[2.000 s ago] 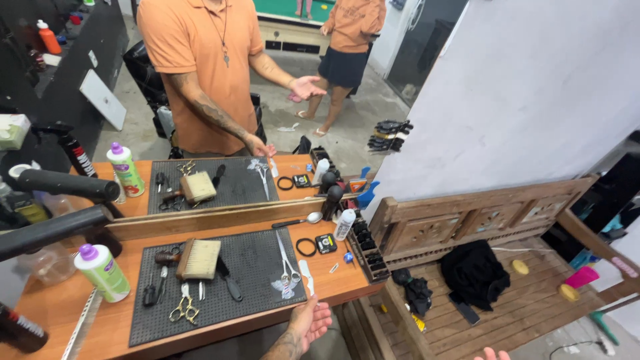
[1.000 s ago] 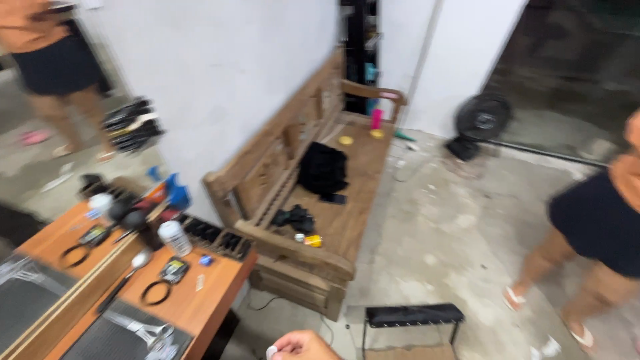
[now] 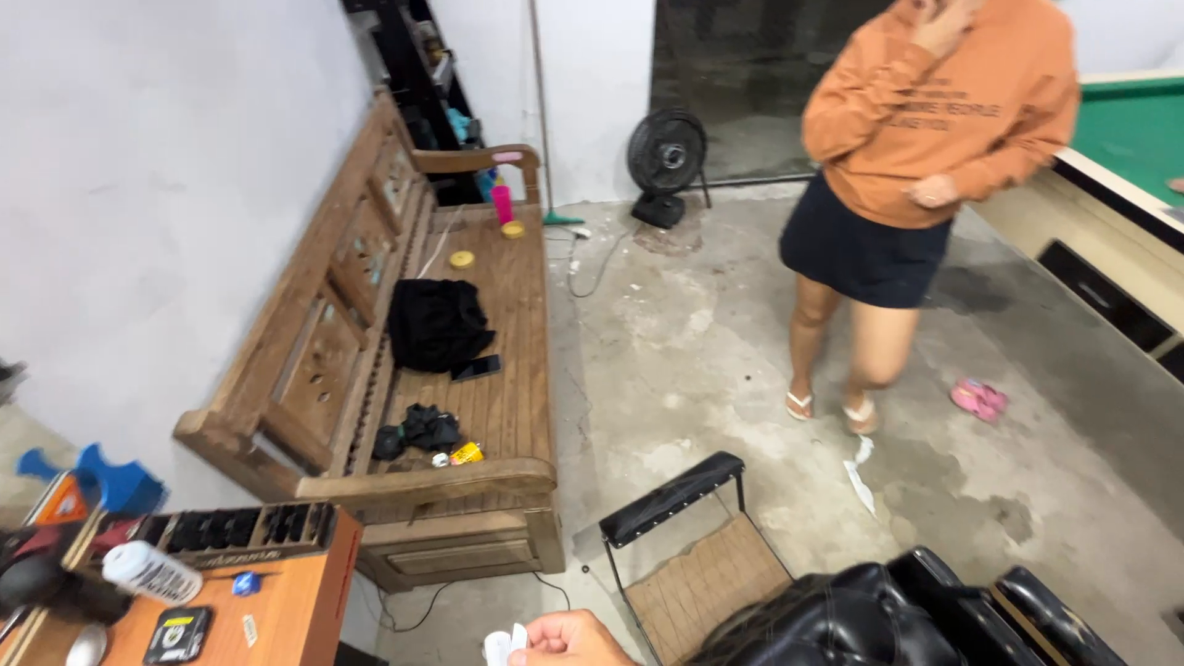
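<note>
At the bottom edge of the head view, my right hand (image 3: pixel 575 640) pinches a small white roll (image 3: pixel 497 647) between thumb and fingers, with a loose white flap beside it; whether it is paper or tape I cannot tell. Part of the hand is cut off by the frame. My left hand is out of view. Left of the hand, a wooden counter (image 3: pixel 301 592) carries a white bottle (image 3: pixel 153 572) lying tilted, a small black box (image 3: pixel 178 635), a small blue object (image 3: pixel 246 583) and a rack of black clipper guards (image 3: pixel 227 529).
A black padded barber chair (image 3: pixel 805 615) and its footrest (image 3: pixel 703 564) stand right of my hand. Beyond are a wooden bench (image 3: pixel 504 324) with black cloth (image 3: pixel 435 324), a black fan (image 3: pixel 668 153), a standing person (image 3: pixel 934 120) and a pool table (image 3: pixel 1133 139). Pink footwear (image 3: pixel 979 400) lies on the floor.
The view has swung right, from the counter and mirror to the bench and floor. Two seconds ago a hand was spread beside the counter; now only the right hand shows, holding the white roll.
</note>
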